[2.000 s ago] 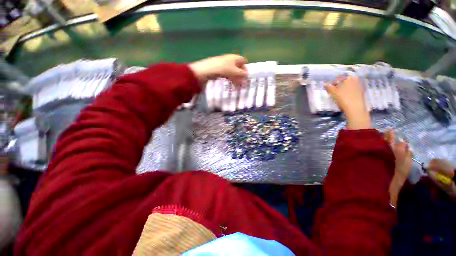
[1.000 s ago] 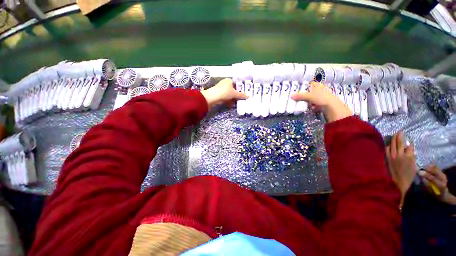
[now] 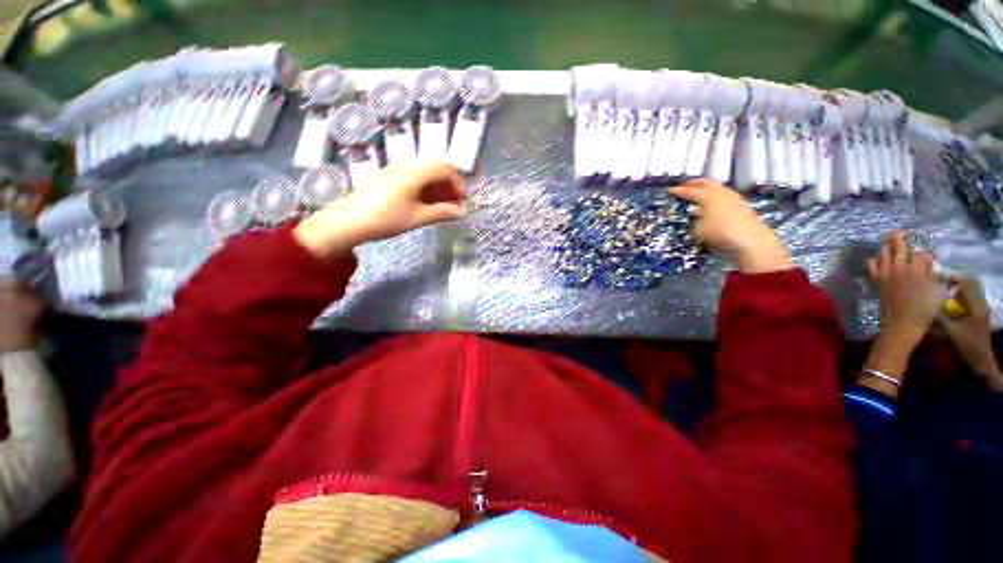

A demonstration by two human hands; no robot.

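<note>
My left hand [image 3: 385, 205] is over the wrap left of the pale parts, thumb and forefinger curled with a gap; nothing shows in it. My right hand [image 3: 735, 225] is at the right edge of the dark part heap [image 3: 627, 236], fingers spread and pointing left; I see nothing held. Pale small parts [image 3: 511, 225] lie left of the dark heap. A row of white handheld fans [image 3: 649, 143] stands side by side beyond the heap, handles towards me. Several single fans [image 3: 467, 132] lie with round grilles up beyond my left hand.
More fans are stacked at far left [image 3: 187, 110] and near left [image 3: 88, 258]. Three fan heads [image 3: 275, 200] show beside my left wrist. A neighbour's hands [image 3: 907, 291] work at the right with something yellow. A sleeve [image 3: 33, 429] is at the left. The green conveyor [image 3: 528, 33] runs beyond.
Both hands have left the fan row and come nearer to me, the left also moving left. The fan row now stands clear of my fingers. The view has shifted.
</note>
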